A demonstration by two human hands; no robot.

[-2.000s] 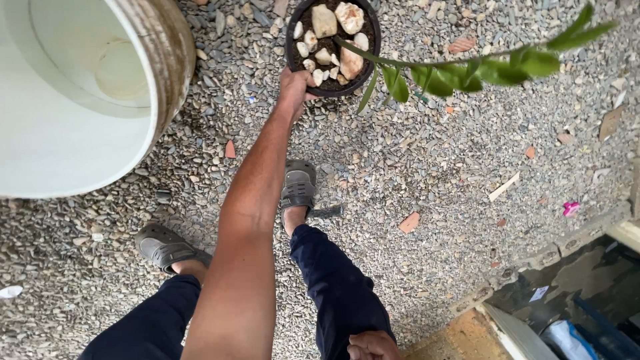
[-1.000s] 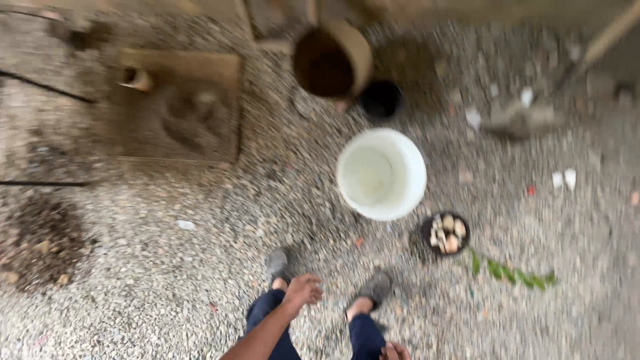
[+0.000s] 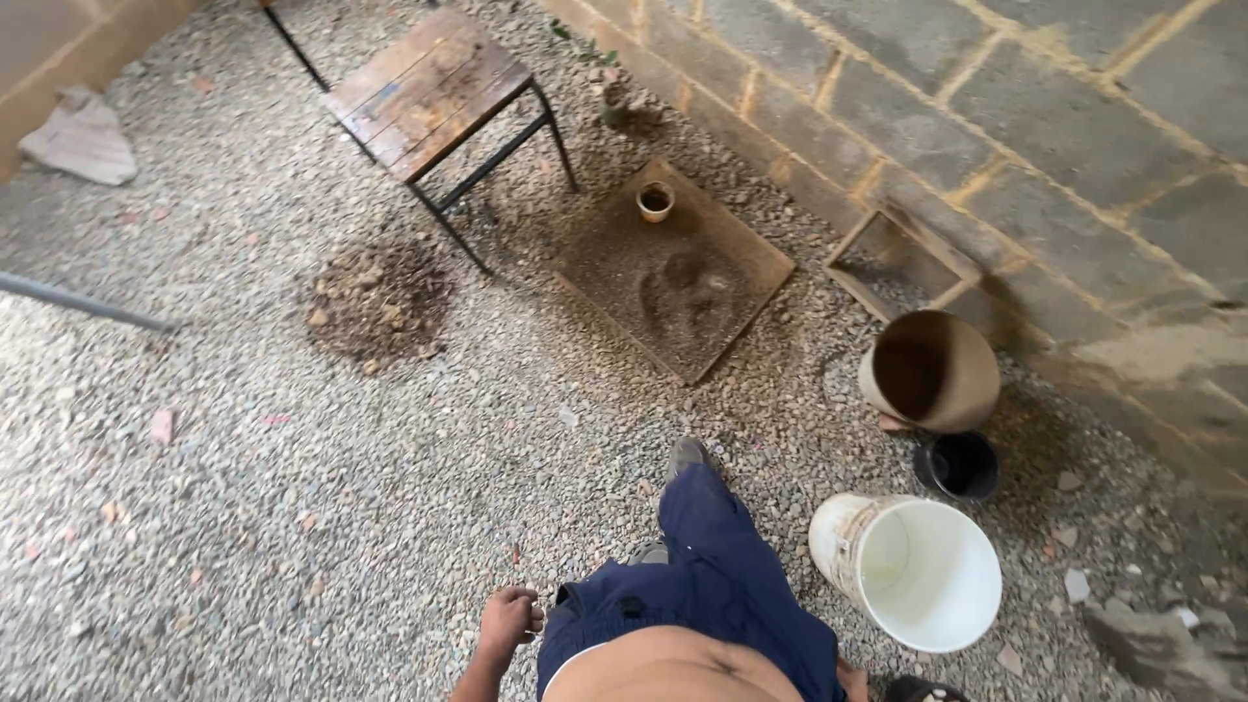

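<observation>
My left hand point(image 3: 511, 616) hangs beside my left hip, fingers loosely curled, holding nothing that I can see. Only a small part of my right hand point(image 3: 853, 681) shows at the bottom edge, by my right thigh; its fingers are hidden. Close to it, cut off by the frame edge, is the black pot with stones point(image 3: 926, 690). A white plastic bucket point(image 3: 931, 575) stands to the right of my legs. Beyond it are an empty black pot point(image 3: 960, 466) and a larger tan bucket point(image 3: 931, 370).
A soil-covered board point(image 3: 682, 283) lies ahead with a small cup point(image 3: 655, 201) on it. Further off stands a wooden chair with metal legs point(image 3: 429, 88), near a heap of soil point(image 3: 375, 302). A wooden frame point(image 3: 902, 258) rests by the block wall point(image 3: 1033, 146). Gravel covers the ground.
Two seconds ago a hand held the potted plant's rim; a second ago the pot stood on the gravel, released. The view has swung toward the board and chair.
</observation>
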